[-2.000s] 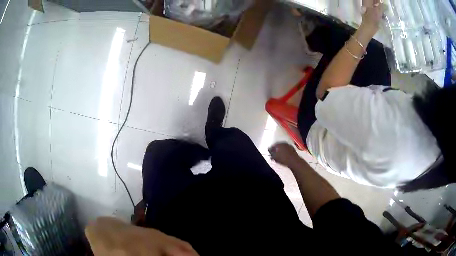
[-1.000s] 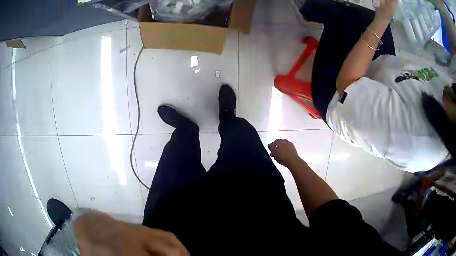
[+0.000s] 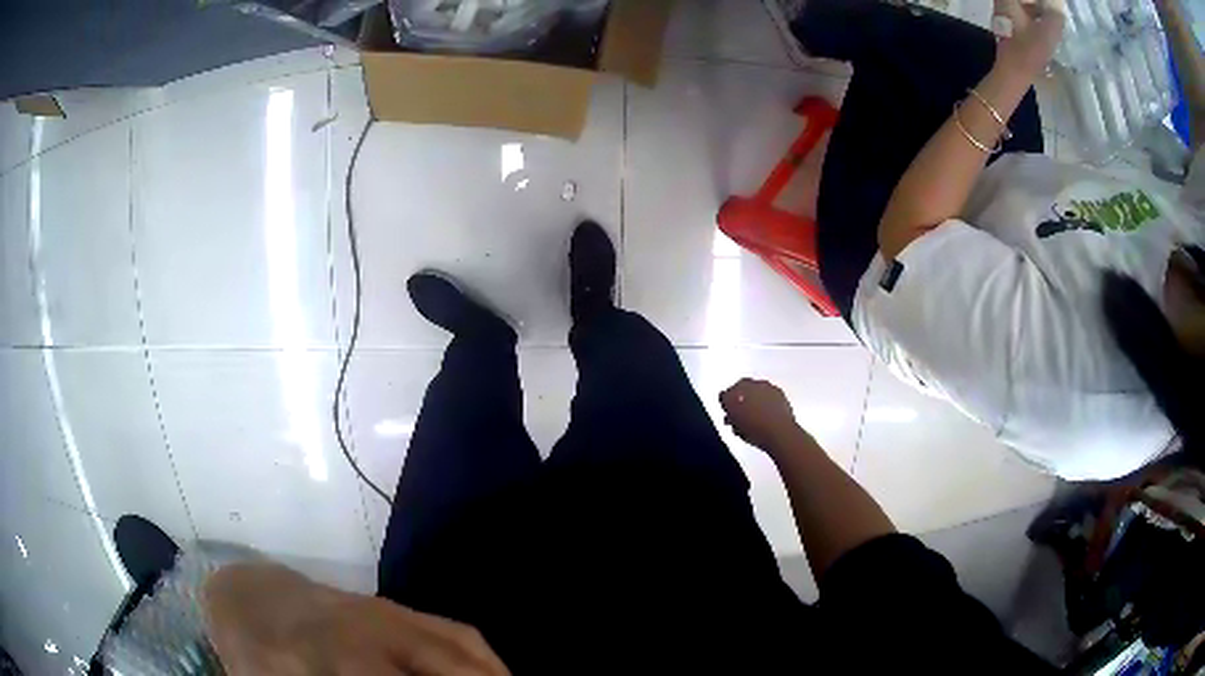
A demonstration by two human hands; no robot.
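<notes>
My left hand (image 3: 324, 627) is large and cut off at the bottom left edge. It overlaps a clear ribbed plastic item (image 3: 172, 614), perhaps trays; its fingertips are not clearly visible, so I cannot tell if it grips this. My right hand (image 3: 756, 412) hangs beside my right leg, fingers curled in, with nothing visible in it. In front of my feet stands an open brown carton (image 3: 476, 99) with a clear plastic bag (image 3: 496, 27) holding loose white pieces.
A seated person (image 3: 1004, 317) in a white shirt is at right, near a red stool (image 3: 780, 225) and clear trays (image 3: 1117, 79). A cable (image 3: 349, 304) and a small white piece (image 3: 568, 190) lie on the floor. A dark shoe (image 3: 143, 548) shows lower left.
Since two seconds ago my left foot has come forward beside my right foot, and the view has turned slightly. My right hand still hangs curled at my side.
</notes>
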